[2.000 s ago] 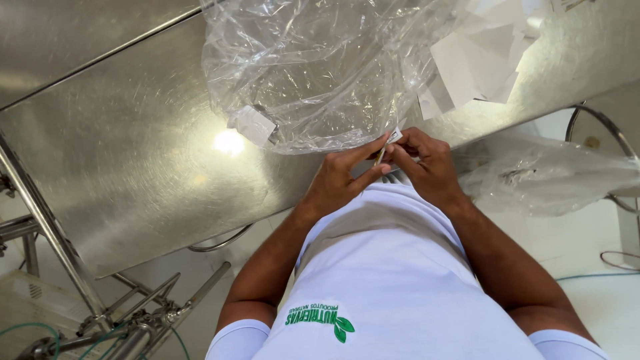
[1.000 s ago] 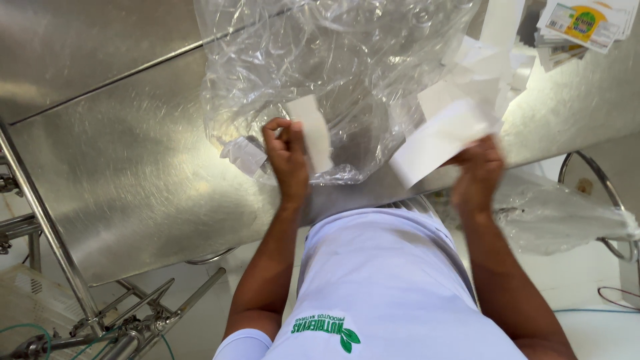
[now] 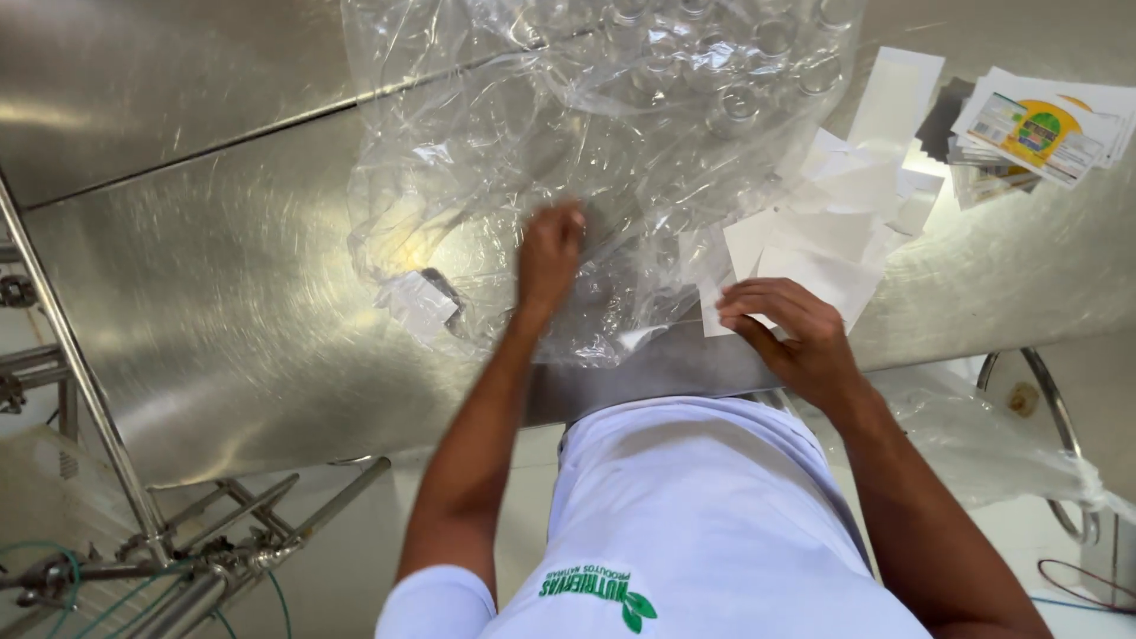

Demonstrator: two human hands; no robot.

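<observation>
My left hand is raised over a clear plastic bag, its fingers curled and blurred; whether it holds anything I cannot tell. Beside the bag's right edge, my right hand has thumb and fingers bent around the near edge of loose white paper pieces; whether it grips one is unclear. Round clear containers show through the far part of the bag. A small stack of white slips with a dark piece lies at the bag's near left corner.
A stack of printed labels lies at the right on the steel table. Metal tubing stands at the left. Another plastic bag and a curved metal bar are below the table's right edge.
The white slip seen in my left hand a second ago no longer shows there. My right hand, which held a large white sheet, is now lower at the near edge of the paper pile.
</observation>
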